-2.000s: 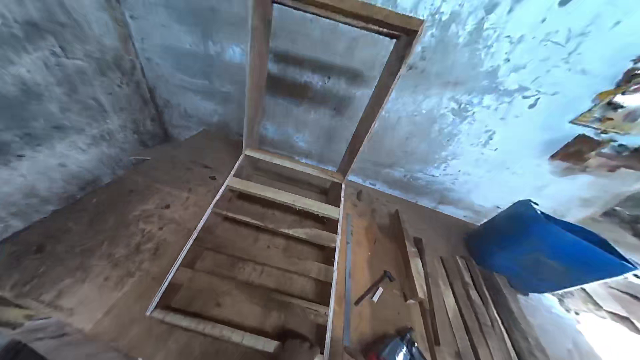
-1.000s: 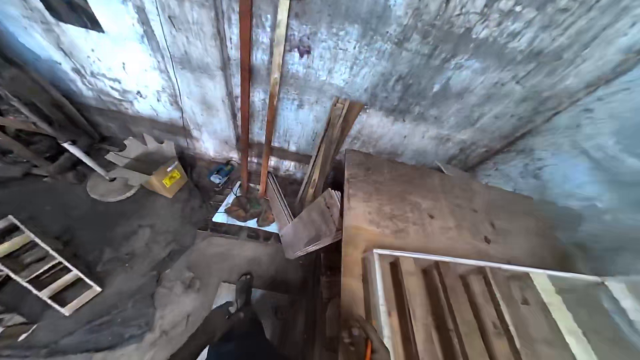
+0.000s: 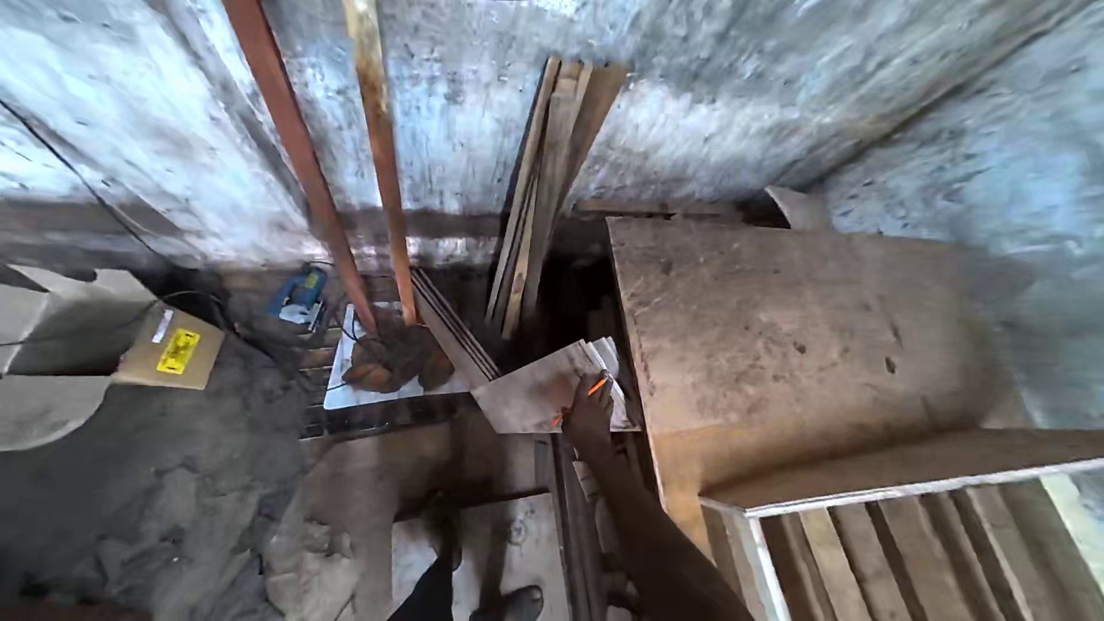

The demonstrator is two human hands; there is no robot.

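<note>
My right hand (image 3: 588, 423) reaches forward to a small stack of thin wooden panels (image 3: 539, 392) beside the large plywood sheet. An orange pencil (image 3: 597, 386) shows between its fingers, and its fingertips are at the right part of the top panel. Whether they also grip the panel cannot be told. White-edged pieces (image 3: 614, 371) fan out just beyond the fingers. My left hand is out of view.
The plywood sheet (image 3: 802, 345) lies to the right, with a slatted wooden frame (image 3: 849, 500) below it. Boards (image 3: 552, 164) and two long poles lean on the wall. A blue jigsaw (image 3: 300, 297) and an open cardboard box (image 3: 185, 345) sit at left. My feet are near a pale board (image 3: 526, 539).
The view has swung far from the slatted frame and come closer to the leaning boards. My right hand has moved from the plywood's near edge to the stacked panels, with the orange pencil.
</note>
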